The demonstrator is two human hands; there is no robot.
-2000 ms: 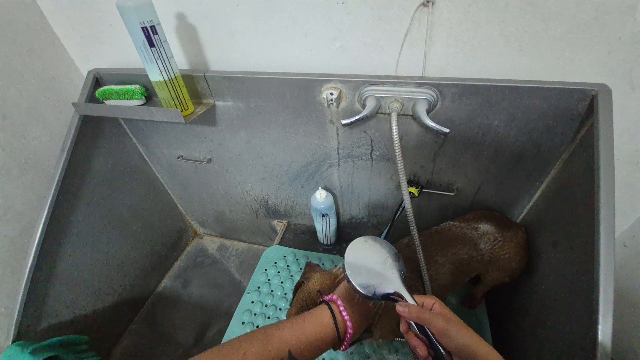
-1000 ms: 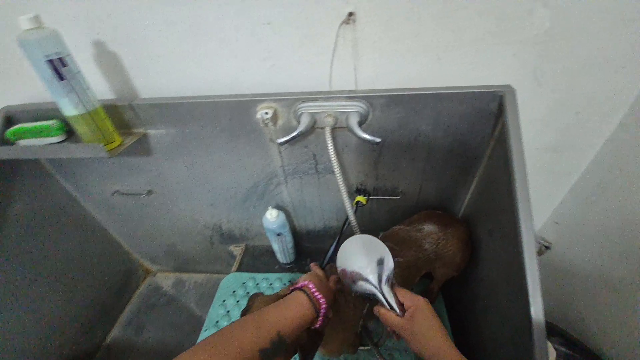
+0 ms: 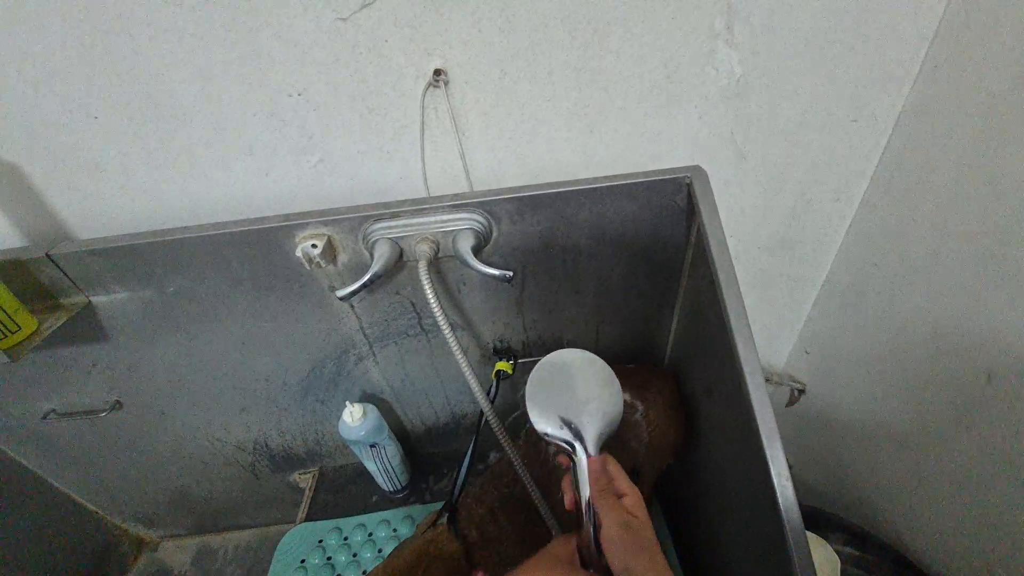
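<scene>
My right hand (image 3: 620, 512) is closed around the handle of a chrome shower head (image 3: 574, 400), held over a wet brown dog (image 3: 512, 496). Low at the bottom edge, my left hand (image 3: 548, 560) is only partly in view, close beside the lower handle and the hose; whether it grips anything cannot be told. The dog stands on a teal bath mat (image 3: 344, 544), with a dark leash (image 3: 474, 448) running from its neck to the tub's back wall. A metal shower hose (image 3: 460, 344) hangs from the wall mixer (image 3: 428, 232).
A pale blue squeeze bottle (image 3: 374, 448) stands by the back wall of the metal tub (image 3: 200, 384). A yellow bottle (image 3: 12, 316) is on the corner shelf (image 3: 60, 320) at left. The tub's right rim (image 3: 752, 360) rises beside the dog.
The view has swung right and up. My left forearm and pink bracelet, seen over the dog before, have dropped mostly out of view. The shower head remains in my right hand.
</scene>
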